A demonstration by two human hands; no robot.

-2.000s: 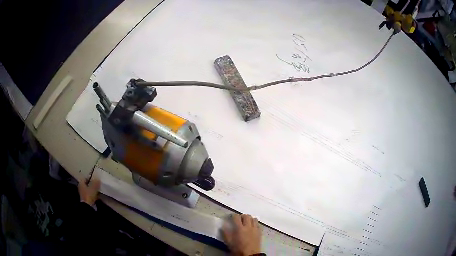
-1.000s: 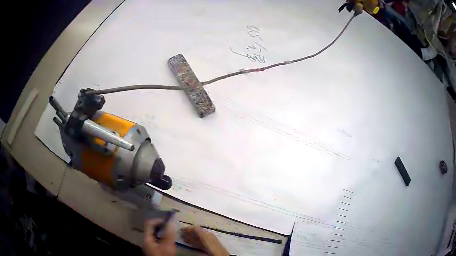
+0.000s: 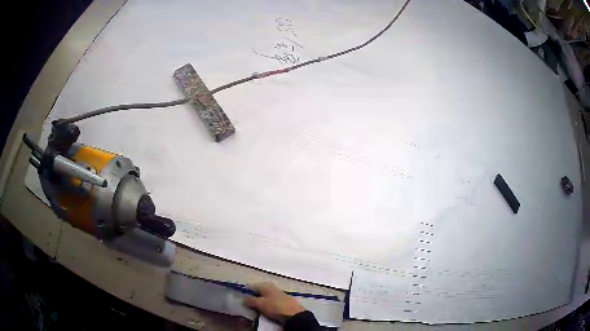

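My right hand [image 3: 275, 302] is at the bottom edge, its fingers and thumb on a long narrow cut strip bundle [image 3: 206, 294] with a white top and blue edge. The hand covers the strip's middle. A small white piece shows below the hand, cut off by the picture's edge. My left hand is not in view. The cloth cutting machine [image 3: 97, 191], grey with an orange band, stands upright at the left by the marker's near edge. The strip lies to the right of its base.
The white paper marker [image 3: 310, 194] covers most of the view. A mottled weight bar [image 3: 204, 103] lies on it by the power cord [image 3: 349, 52]. A small dark bar [image 3: 506, 193] and a dark lump [image 3: 567, 185] lie at the right. The cream table [image 3: 84, 258] shows along the near edge.
The view has shifted right, and the machine appears farther left. The strip has moved right relative to the machine. My left hand has left the picture. The cord's yellow fitting is out of view.
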